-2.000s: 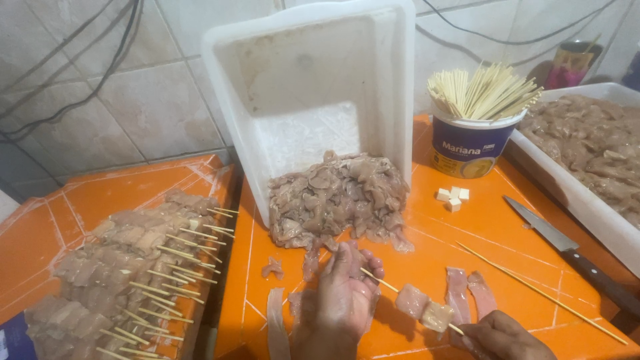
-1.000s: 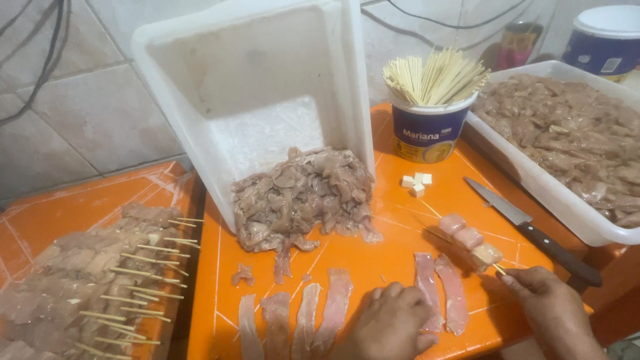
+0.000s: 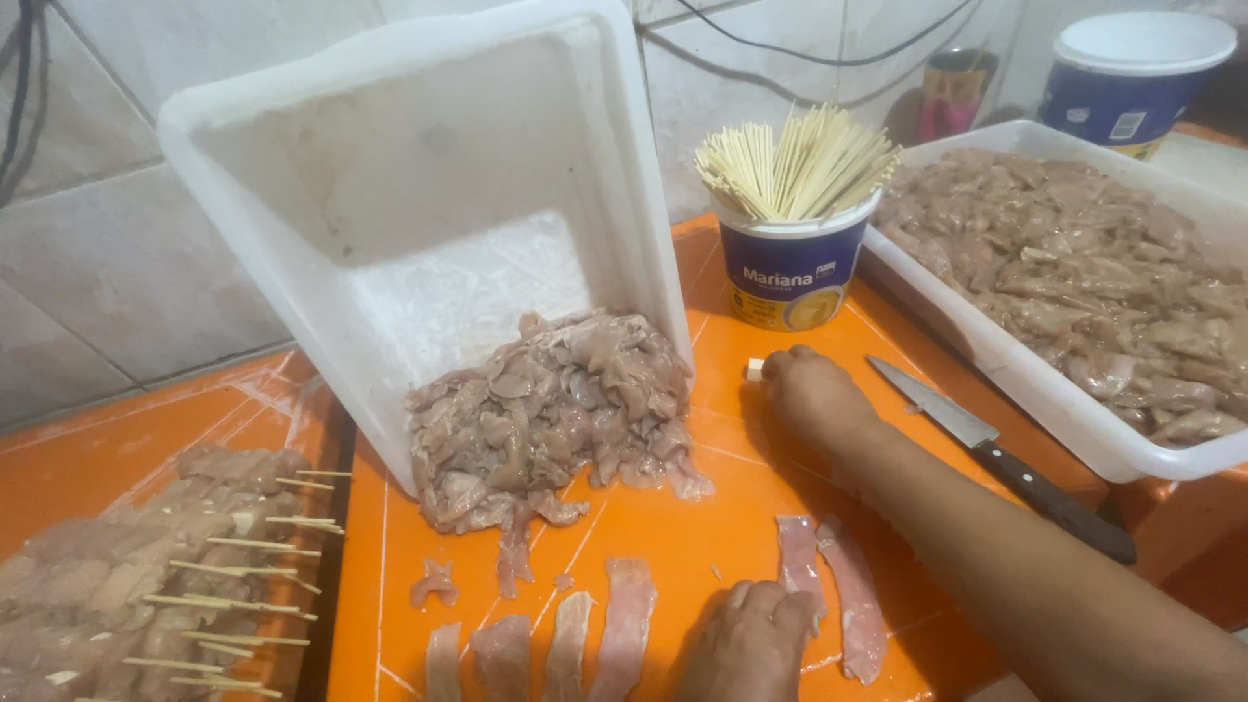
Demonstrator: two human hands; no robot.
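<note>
My right hand reaches across the orange board, its fingers closed over the small white cubes, one of which shows beside the fingertips. How firmly it holds them is hidden. Low in the view, my left hand rests at the end of a pink raw meat strip; its fingertips are partly hidden. A second strip lies to the right of that one. Several more meat strips lie side by side to the left. A heap of sliced meat spills from a tilted white tub.
A bucket holds wooden skewers. A knife lies right of my right hand, beside a white tray of meat. Loaded skewers are stacked at the left. A second bucket stands behind.
The skewer with meat pieces held by my right hand one second ago is out of view. My right hand has moved up to the white cubes.
</note>
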